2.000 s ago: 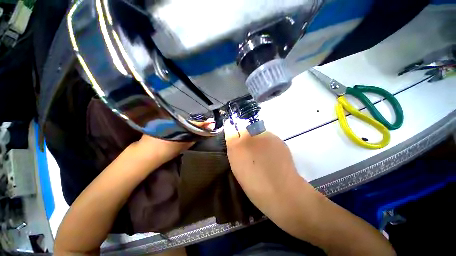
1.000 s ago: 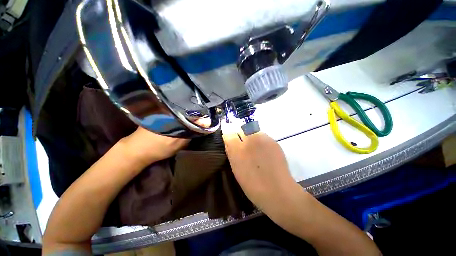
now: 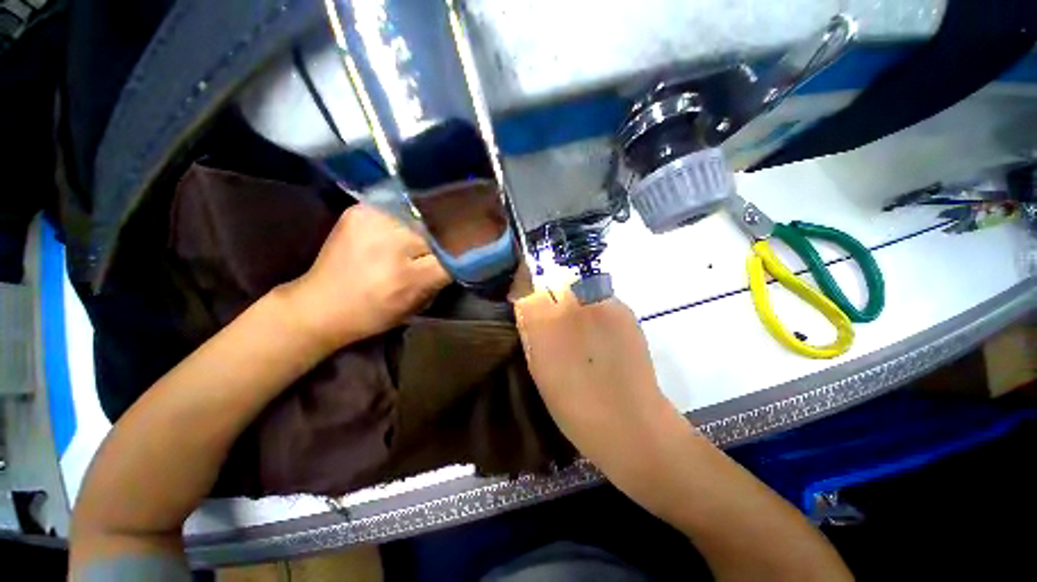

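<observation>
Dark brown cloth (image 3: 330, 438) lies bunched on the white table below the white sewing machine head (image 3: 557, 68). My left hand (image 3: 375, 273) is left of the chrome guard (image 3: 455, 205), fingers curled on the cloth, pressing or gripping it. My right hand (image 3: 580, 335) is at the needle area under the small grey knob (image 3: 592, 288); its fingertips are hidden by the machine parts, so its grip cannot be seen. An olive-brown piece of cloth (image 3: 449, 370) lies between the two hands.
Scissors with yellow and green handles (image 3: 841, 273) lie on the table at right. Small dark tools (image 3: 978, 214) lie further right. The ruler-marked table edge (image 3: 751, 423) runs along the front. A blue crate (image 3: 887, 438) is below at right. Black cloth (image 3: 125, 330) hangs at left.
The view has shifted, so the chrome guard appears further right and more upright. My left hand shows more fully, outside the guard. My right hand stays near the needle.
</observation>
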